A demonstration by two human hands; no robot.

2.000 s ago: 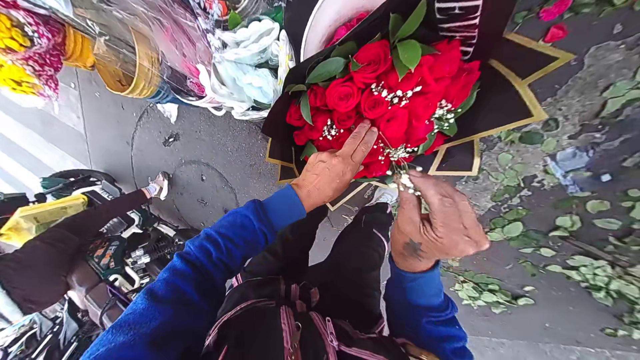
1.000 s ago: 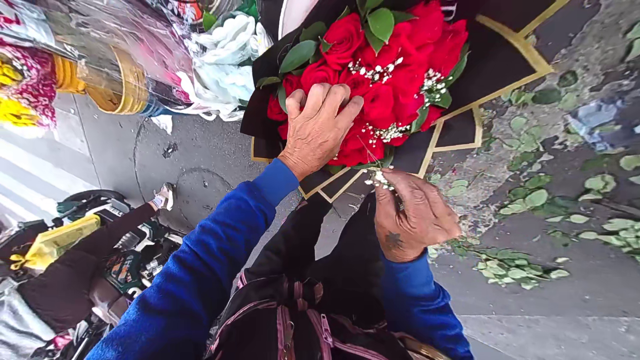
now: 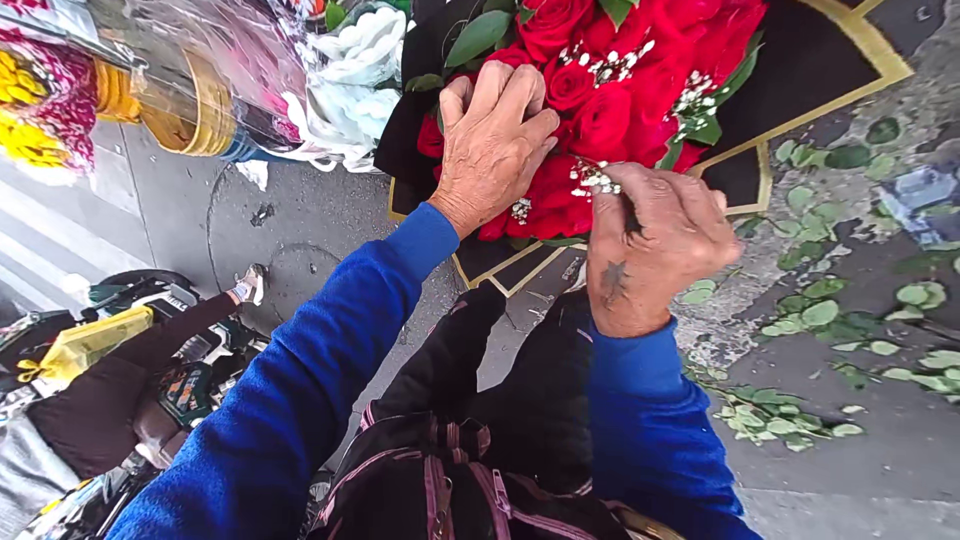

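Observation:
A bouquet of red roses [image 3: 602,118] with green leaves lies at the top, wrapped in black paper with gold edges [image 3: 795,75]. My left hand [image 3: 495,139] rests on the roses at the bouquet's left side, fingers bent and apart; what lies under the fingertips is hidden. Between the thumb and fingers of my right hand [image 3: 656,232] is a sprig of small white flowers [image 3: 595,178], over the roses at the near edge. More white sprigs [image 3: 611,66] sit among the roses.
Plastic-wrapped flowers and a yellow bucket [image 3: 191,112] stand at upper left. At lower left a person sits on a motorcycle [image 3: 184,386] with a yellow bag [image 3: 90,345]. Cut leafy stems [image 3: 780,420] litter the pavement at right. A black bag [image 3: 457,487] hangs at my front.
My right hand has moved up with the white sprig, from below the bouquet's near edge to over the roses. My left hand's fingers, flatter on the roses two seconds ago, are now bent.

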